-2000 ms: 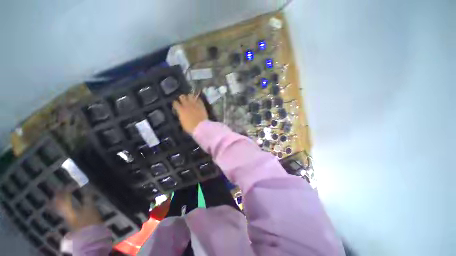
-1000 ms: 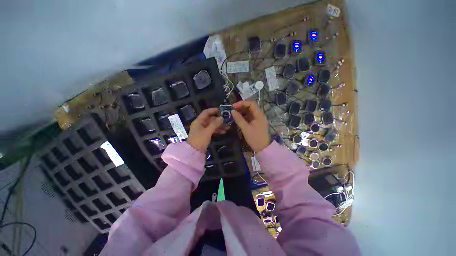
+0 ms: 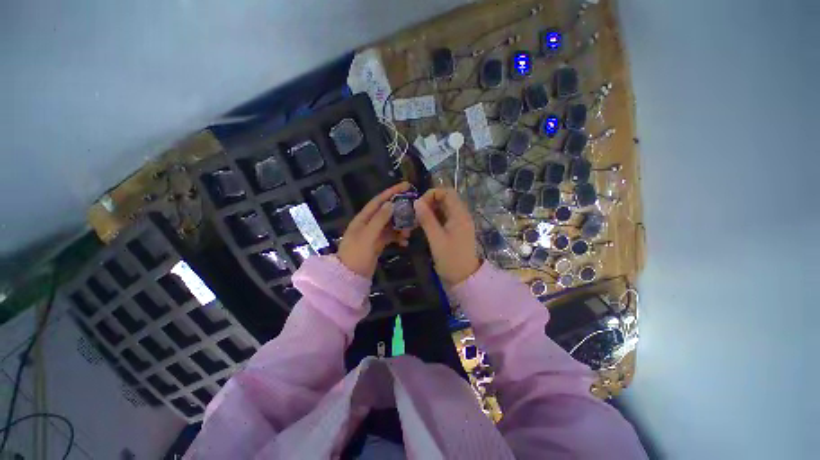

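Observation:
My left hand (image 3: pixel 369 232) and my right hand (image 3: pixel 450 235) hold one small dark smartwatch unit (image 3: pixel 404 212) between their fingertips, over the right part of a black foam tray (image 3: pixel 255 199). The unit has no strap and a rounded-square case. The tray is tilted in view. Many of its square pockets hold watch units, and a white paper label (image 3: pixel 309 225) lies on it. My forearms and hands hide part of the tray's lower side.
A second foam tray (image 3: pixel 147 304) with a paper label (image 3: pixel 193 283) is at left. At right, a wooden charging board (image 3: pixel 622 180) carries many units with thin cables; some screens glow blue (image 3: pixel 521 63). Tangled white cables (image 3: pixel 619 340) lie at its lower right.
My hands were apart over the two trays two seconds ago, then came together on the unit. Since one second ago the unit has been turned. One blue screen on the board has gone dark.

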